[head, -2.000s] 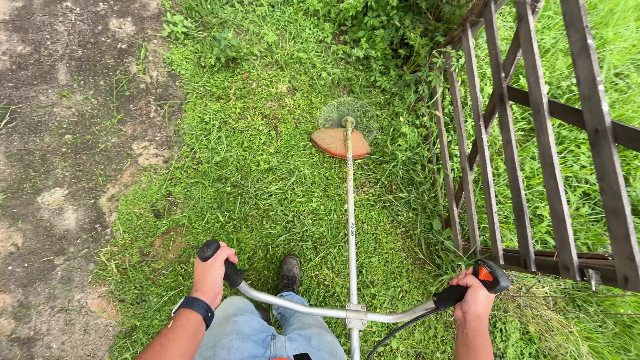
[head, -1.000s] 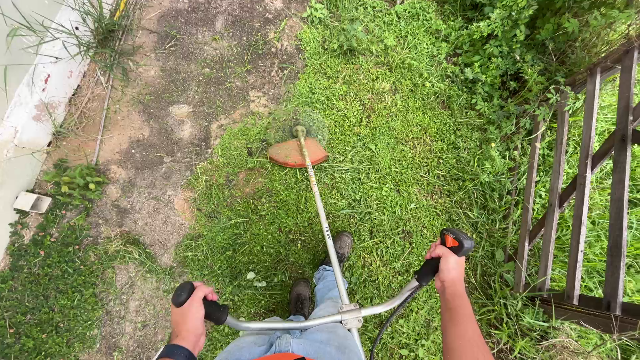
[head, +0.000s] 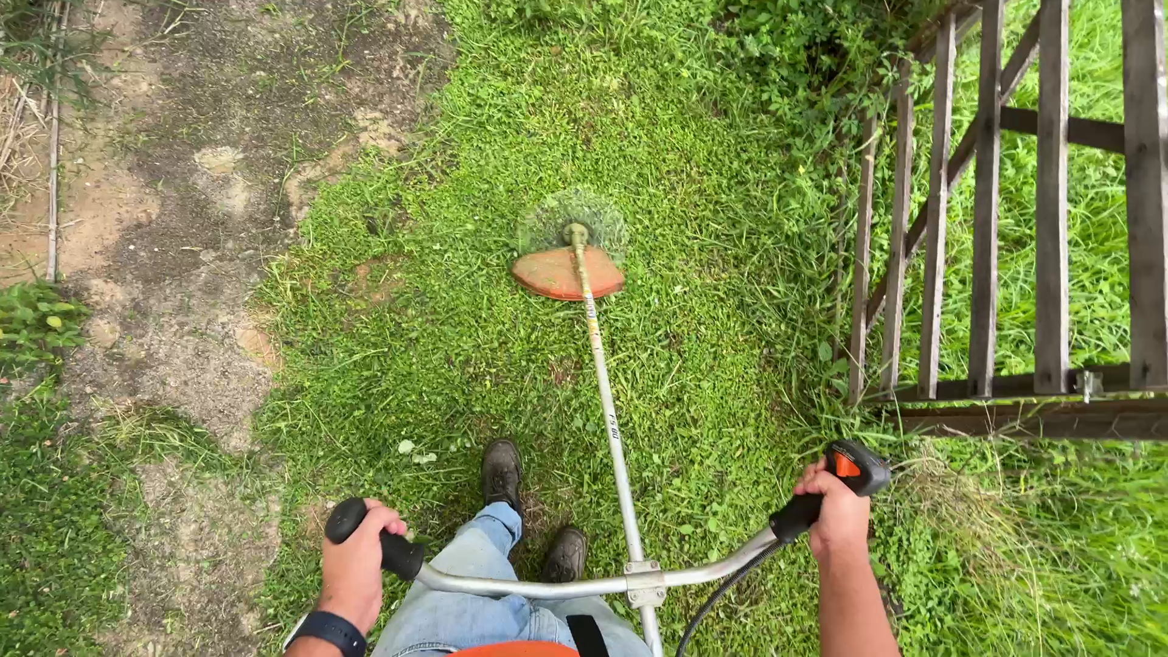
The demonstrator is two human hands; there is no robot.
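Observation:
My left hand [head: 358,561] is wrapped round the black left grip [head: 399,555] of a brush cutter's metal handlebar [head: 511,585]. Around the right grip, below a black control housing with an orange switch [head: 847,464], my right hand [head: 835,511] is closed. From the handlebar clamp the straight metal shaft [head: 613,429] runs forward to an orange guard [head: 557,274], dusted with clippings. Just beyond the guard, the cutting head [head: 576,234] sits low over short grass inside a blurred, spinning disc.
A slatted wooden gate [head: 985,201] stands at the right, with tall grass [head: 1077,301] behind it. Leafy weeds [head: 794,73] grow near its far end. Bare ground [head: 201,274] lies at the left. My dark shoes [head: 502,470] are on the grass behind the guard.
The cutting head has swung back to the right over the grass, after swinging left between the two earlier frames. Both hands have stayed on the grips. The view has shifted right again.

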